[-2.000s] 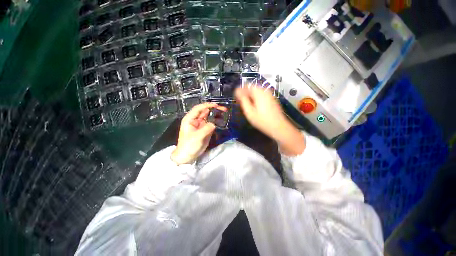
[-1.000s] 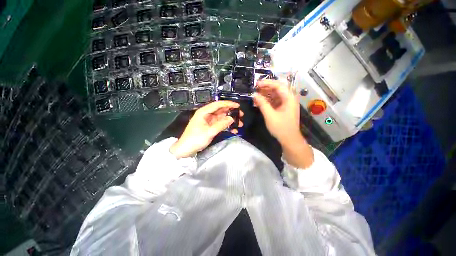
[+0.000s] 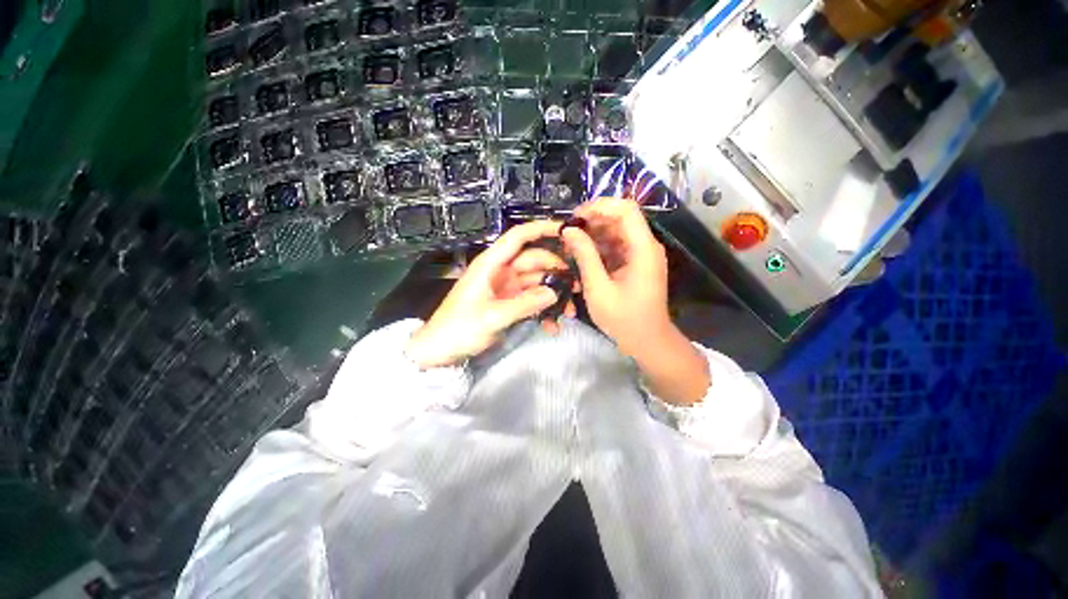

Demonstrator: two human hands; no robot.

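Note:
My left hand holds the black housing, which is mostly covered by my fingers. My right hand is beside it, thumb and forefinger pinched on a tiny dark part at the housing's upper side. Both hands are close together above my lap, at the bench edge. The clear blister tray lies beyond them, with rows of black parts at its left and mostly bare pockets toward the machine.
The white press machine with blue trim stands at right, with a red-orange stop button and a green button. Fanned blister trays lie at left. A blue pallet is at lower right. A shiny film lies near the machine.
My right hand has come in left to meet my left hand and now pinches at the housing. The housing is more covered by fingers than two seconds ago.

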